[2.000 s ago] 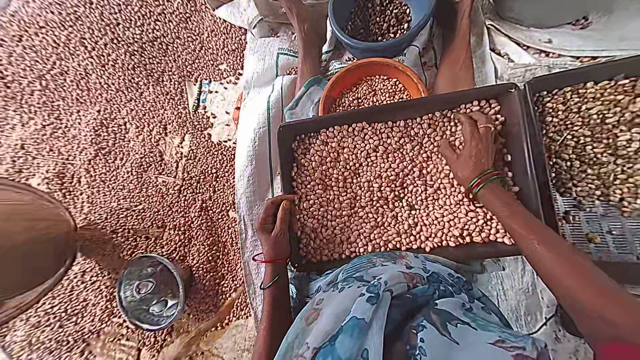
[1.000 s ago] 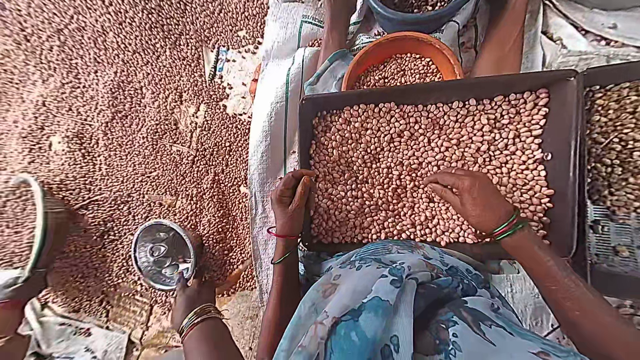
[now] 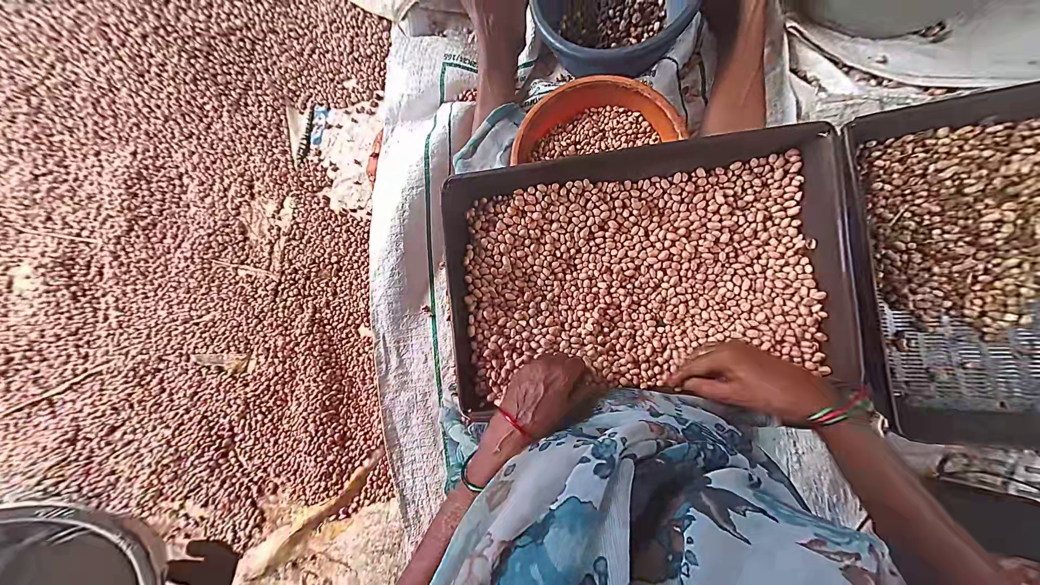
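A dark rectangular tray (image 3: 841,268) full of pinkish-brown shelled nuts or seeds (image 3: 642,268) rests at my lap. My left hand (image 3: 548,390) lies over the near left part of the tray, its fingers bent down at the nuts; whether they pinch any is hidden. At the near right edge, my right hand (image 3: 743,378) has its thumb and fingertips down among the nuts, and I cannot tell if it holds one. An orange bowl (image 3: 668,106), partly filled with similar nuts, stands just beyond the tray.
A blue basin (image 3: 617,61) holds darker pieces between a person's legs. At right, another dark tray (image 3: 861,236) holds darker nuts over a slotted surface. Nuts cover the ground at left. A metal container (image 3: 134,536) and a shadowed hand are at bottom left. White woven sacks lie underneath.
My left hand has moved from the tray's left edge onto the nuts at its near side. My right hand has come nearer the near edge. The other person's braceleted arm is no longer visible.
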